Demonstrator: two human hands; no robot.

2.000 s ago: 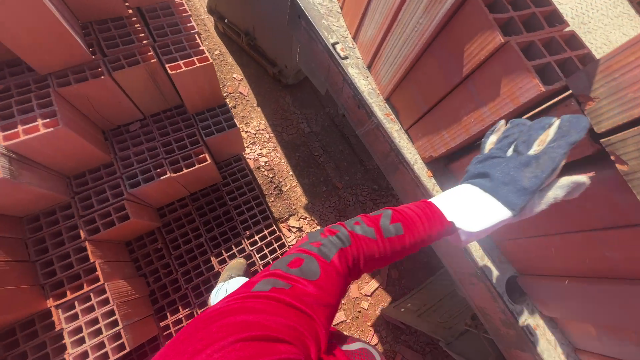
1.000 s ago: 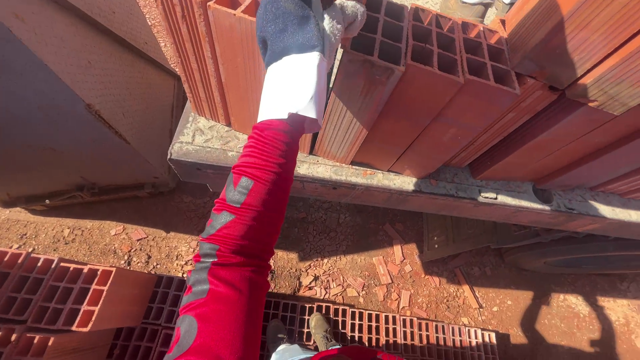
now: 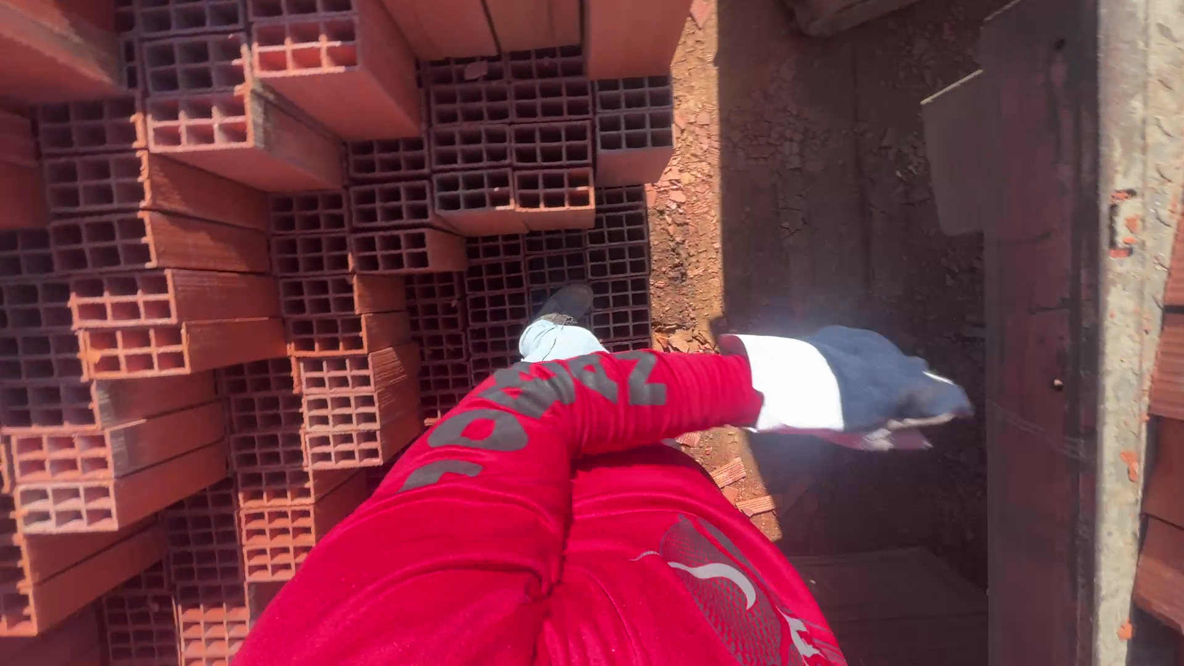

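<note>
My left hand (image 3: 865,384), in a dark blue glove with a white cuff, reaches out to the right over the shaded ground. Its fingers point right, somewhat blurred, and nothing shows in them. The hand is short of the worn metal edge of a raised bed (image 3: 1119,370). Past that edge, red hollow clay bricks (image 3: 1164,560) show at the right border. On the left, hollow clay bricks (image 3: 319,92) stand on end in stepped stacks, their cell openings facing up. My right hand is out of view.
My dark shoe (image 3: 567,302) rests on lower hollow bricks (image 3: 620,250). Stacks of uneven height rise at the left and top. Between stacks and bed runs a strip of reddish ground (image 3: 684,213) with broken brick pieces (image 3: 729,474).
A second ago my left hand was at the top of the bricks on the raised bed. It is now away from them, above the ground. The view has turned widely.
</note>
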